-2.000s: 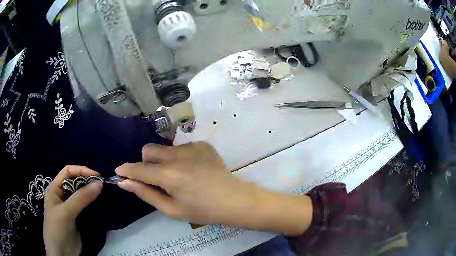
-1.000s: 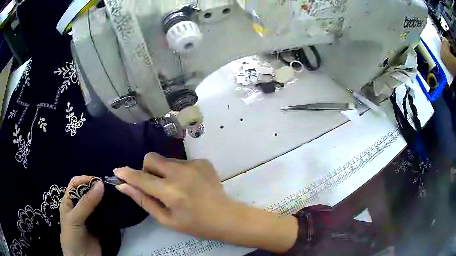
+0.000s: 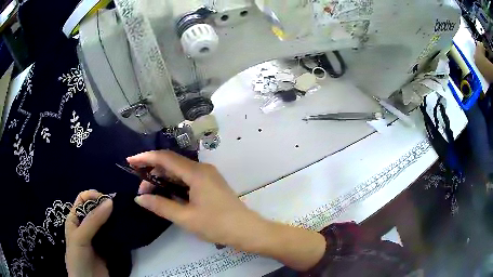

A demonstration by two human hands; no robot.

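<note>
My left hand (image 3: 86,232) pinches the scalloped embroidered edging (image 3: 91,205) of the dark garment piece (image 3: 108,157), at the lower left. The cloth drapes over the table's left side, with pale floral embroidery. My right hand (image 3: 200,200) is just right of my left hand and holds small dark thread snips (image 3: 154,177). The snips lie between thumb and fingers, their tip pointing up-left, above and apart from the edging. The handle is partly hidden in my palm.
The sewing machine (image 3: 324,32) spans the top. Its presser foot area (image 3: 186,135) is behind my right hand. Tweezers (image 3: 343,116), bobbins and small parts (image 3: 286,84) lie beneath the arm. A blue tray (image 3: 471,94) and black-and-white strips (image 3: 437,116) are at right.
My right hand and the snips were at the edging in my left fingers. The snips have moved up and right, away from it, and the thumb and fingers are spread wider. My left hand keeps its pinch.
</note>
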